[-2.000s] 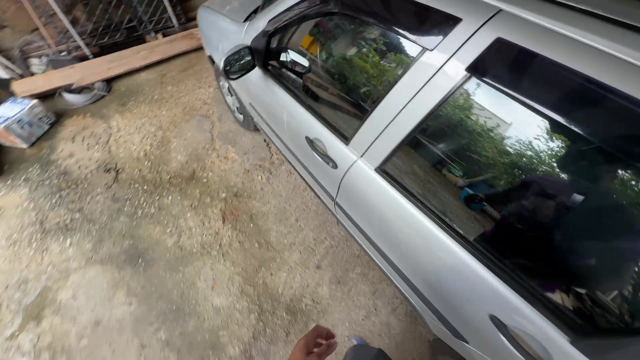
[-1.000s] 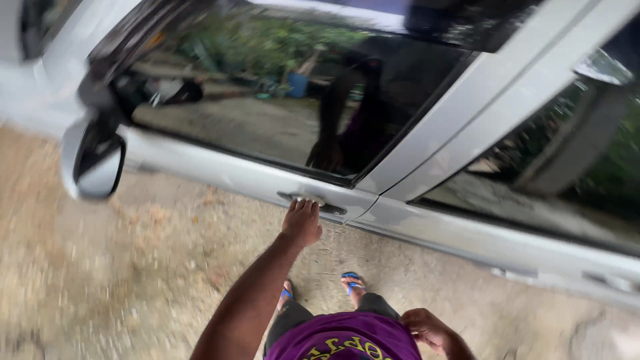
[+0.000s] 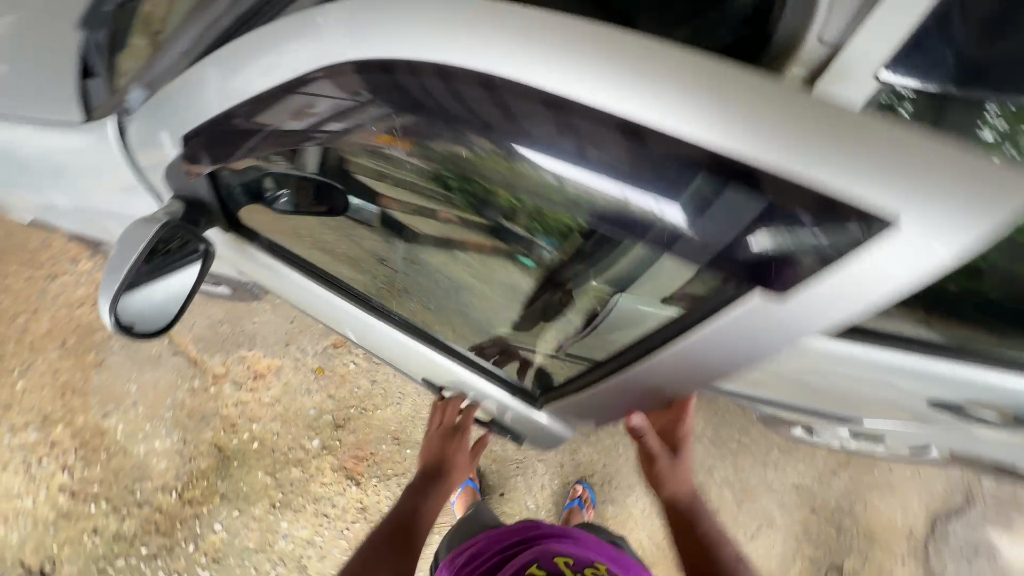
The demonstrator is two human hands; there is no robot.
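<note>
The silver car's front door (image 3: 368,332) stands partly out from the body, its tinted window (image 3: 480,240) reflecting plants and a figure. My left hand (image 3: 452,440) has its fingers hooked on the outer door handle (image 3: 498,428). At the door's rear edge is my right hand (image 3: 668,440), thumb up, its fingertips partly hidden behind the frame; whether it grips the edge cannot be told.
A silver side mirror (image 3: 156,276) juts out at the left. Behind the front door is the rear door (image 3: 904,400) with its handle. My feet in blue flip-flops (image 3: 579,500) stand on rough, gritty ground (image 3: 264,448).
The front door was closed one second ago and has swung outward. My right hand has risen from beside my shirt to the door's rear edge. My left hand remains at the handle.
</note>
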